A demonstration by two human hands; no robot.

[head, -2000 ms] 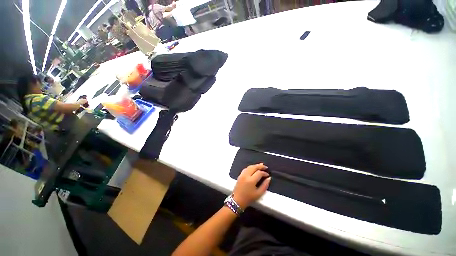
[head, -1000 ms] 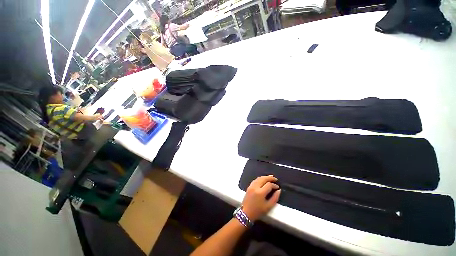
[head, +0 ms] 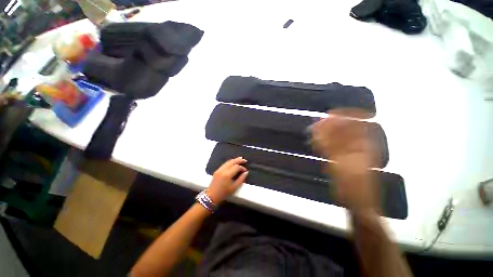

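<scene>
Three long black belt panels lie in parallel rows on the white table: the nearest (head: 281, 176), the middle (head: 259, 127) and the farthest (head: 297, 94). A thin line runs along the middle of the nearest panel. My left hand (head: 230, 177) rests on the nearest panel's left part, fingers curled; what its fingertips hold, if anything, cannot be told. My right hand (head: 343, 138) is strongly blurred over the right part of the middle panel. Whether it touches the panel or holds something cannot be told. Its forearm hides part of the nearest panel.
Stacked black panels (head: 146, 54) and a narrow black piece (head: 110, 127) lie at left, beside a blue tray (head: 81, 108) with a clear bag. Thread snips (head: 445, 215) lie at the right edge. A small black tab (head: 288, 23), black bundle (head: 397, 15) and white pieces (head: 459, 48) lie beyond.
My right hand has come into view over the panels. My left hand stays on the nearest panel. The view has turned right and down, showing the snips.
</scene>
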